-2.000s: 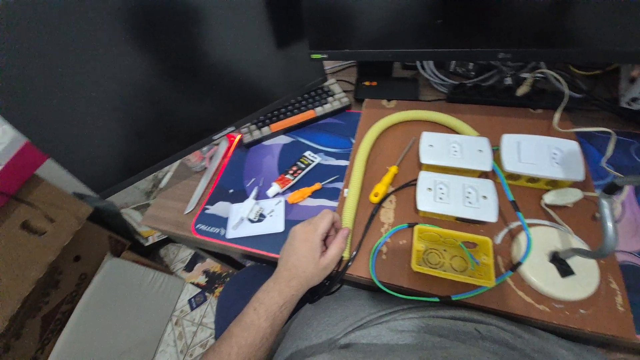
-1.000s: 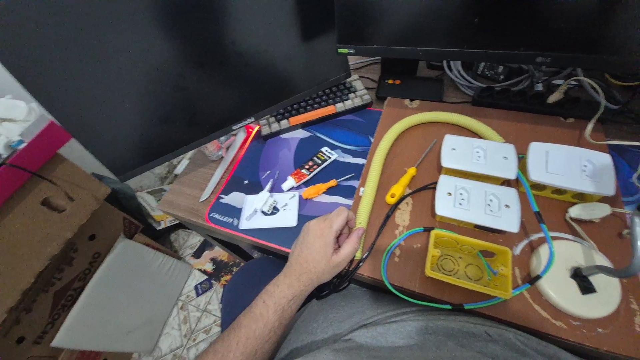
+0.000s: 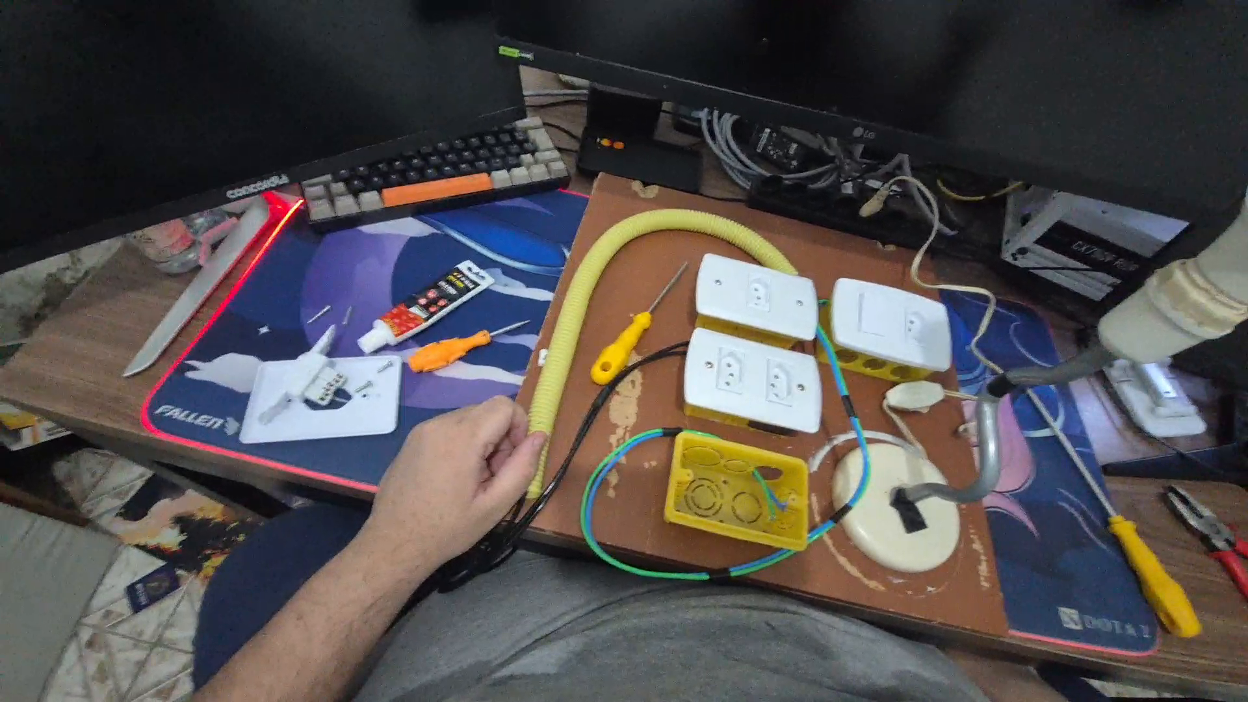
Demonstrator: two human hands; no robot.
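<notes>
My left hand [image 3: 458, 473] has its fingers curled at the lower left end of a yellow corrugated conduit [image 3: 575, 312], which arches over a brown board [image 3: 624, 507]. Black cables [image 3: 575, 439] run beside the hand. A yellow-handled screwdriver [image 3: 620, 348] lies inside the arch. White outlet plates on yellow boxes stand to the right: one [image 3: 757, 292] at the back, one [image 3: 753, 378] in front of it, and a switch-and-outlet plate [image 3: 890, 324]. An open yellow electrical box [image 3: 738, 490] lies nearest me, with green and blue wires [image 3: 595, 541] looping round it. My right hand is out of view.
A mouse pad [image 3: 322, 292] holds a glue tube [image 3: 429, 304], an orange screwdriver [image 3: 463, 349] and a white plate [image 3: 375, 414] with screws. A knife [image 3: 200, 292] and keyboard [image 3: 429, 175] lie behind. A lamp base [image 3: 897, 541], long screwdriver [image 3: 1150, 575] and pliers [image 3: 1209, 536] are right.
</notes>
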